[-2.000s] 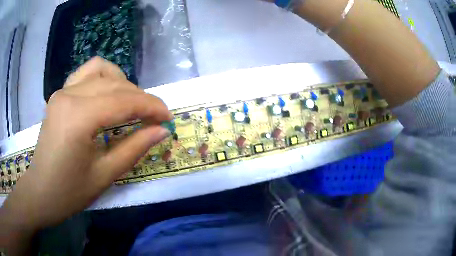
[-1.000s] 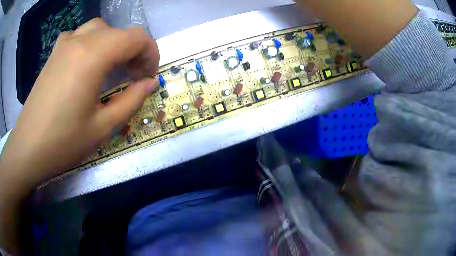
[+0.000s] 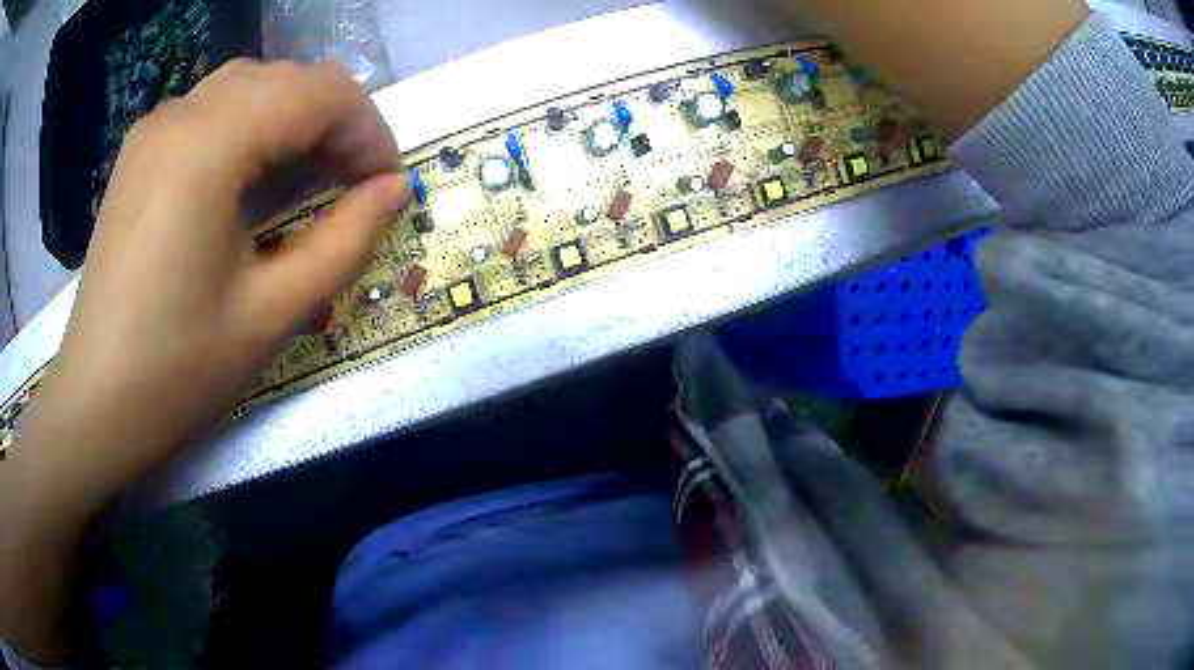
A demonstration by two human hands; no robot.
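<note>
The tan-yellow circuit board panel [image 3: 557, 216] lies along the rail, carrying blue capacitors [image 3: 515, 151], red-brown capacitors [image 3: 619, 206], round capacitors [image 3: 604, 136] and yellow-black blocks [image 3: 570, 254]. My left hand [image 3: 197, 236] is over the panel's left part. Its thumb and index fingertips are close together beside a blue capacitor; whether they hold a part cannot be seen. My right hand is beyond the top edge; only its forearm and grey cuff show at the upper right.
The black tray [image 3: 59, 170] of green components is at the upper left, partly behind my left hand. A clear plastic bag [image 3: 321, 39] lies beside it. The metal rail edge [image 3: 524, 334] runs in front of the panel. A blue perforated basket [image 3: 910, 321] sits below the line.
The view has shifted, so the panel sits higher and tilts more. A green piece showed between my left fingertips earlier; none shows now. My right hand's wrist has left the picture.
</note>
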